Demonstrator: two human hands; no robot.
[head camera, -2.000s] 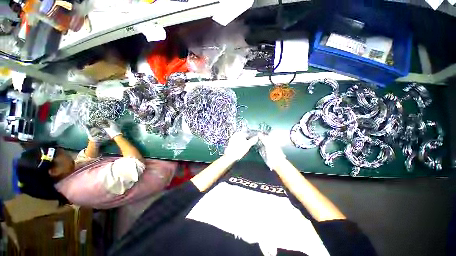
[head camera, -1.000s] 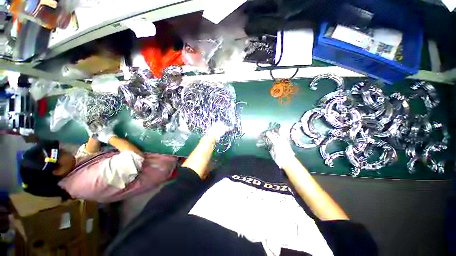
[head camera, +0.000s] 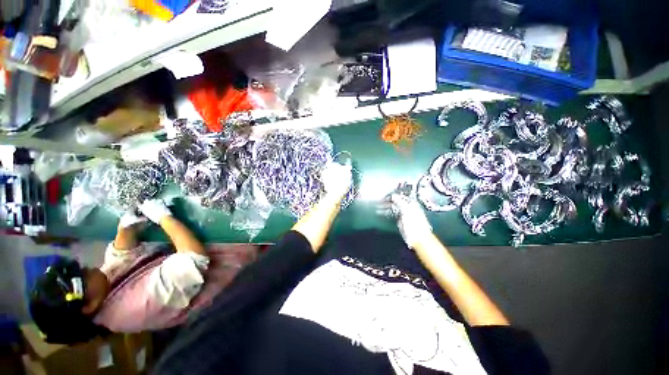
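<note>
The loose wire pile is a tangled, fine-stranded heap on the green bench. My left hand, in a white glove, is at its right edge. A thin wire curves up beside the fingers, but I cannot tell how they grip. My right hand, gloved, is shut on a small bunch of dark wire leads over the bench, right of the pile. Shiny C-shaped wire bundles are heaped to the right of my right hand.
A darker wire heap lies left of the loose pile. A coworker sits at left with gloved hands at a greyish heap. An orange tangle, white sheet and blue bin are behind. A shelf overhangs the back left.
My left hand left my right hand, went to the loose pile, and has now moved to the pile's right edge. My right hand stays near the same place with the leads. The camera view has shifted slightly.
</note>
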